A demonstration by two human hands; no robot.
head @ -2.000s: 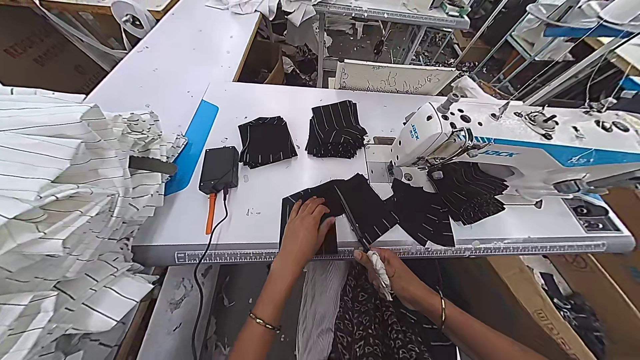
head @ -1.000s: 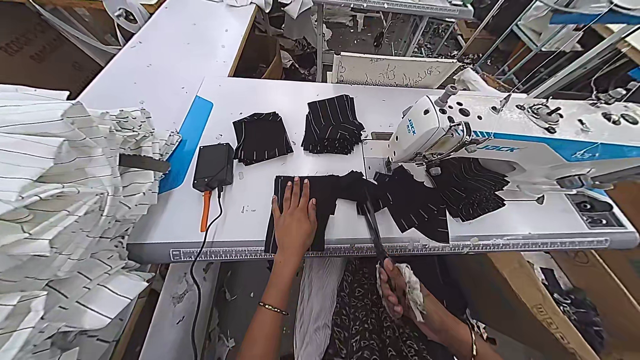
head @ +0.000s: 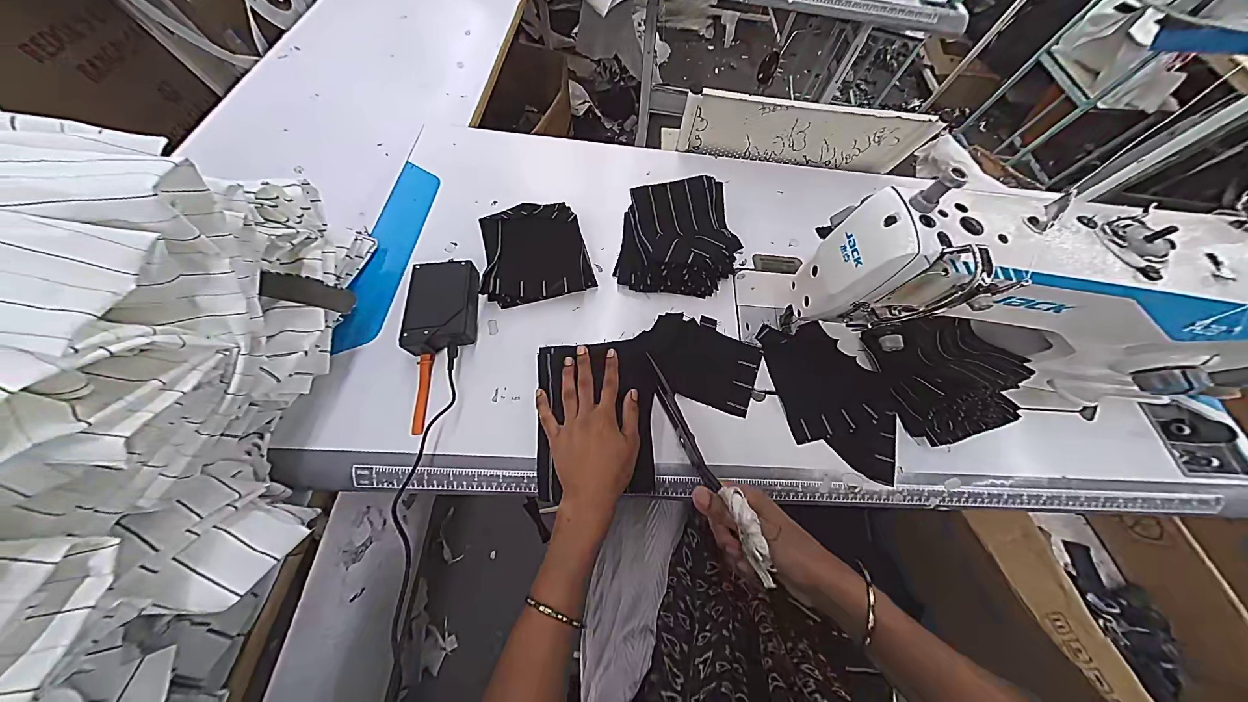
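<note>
My left hand [head: 592, 439] lies flat, fingers spread, on a black pinstriped fabric piece [head: 556, 380] at the table's front edge. My right hand [head: 756, 536] grips scissors [head: 685, 434] whose handle is wrapped in white cloth; the blades point up and left beside that piece. A smaller black piece [head: 710, 363] adjoins it on the right. Further right, another black piece [head: 829, 385] and a fanned stack of pinstriped pieces [head: 960, 375] lie by the sewing machine [head: 877, 253]. Two stacks of black pieces, one at the left [head: 536, 253] and one at the right [head: 678, 234], lie behind my hands.
A black box [head: 439, 307] with a cable and an orange-handled tool [head: 422, 395] sit left of my left hand. White striped fabric [head: 117, 390] is heaped at the far left. A ruler strip [head: 829, 492] runs along the table's front edge. Cardboard boxes [head: 1033, 595] stand below right.
Compared with two seconds ago, my left hand lies flatter on the black piece. The scissors have moved off the fabric strip near the machine, and the small piece now lies spread separately from the pieces further right.
</note>
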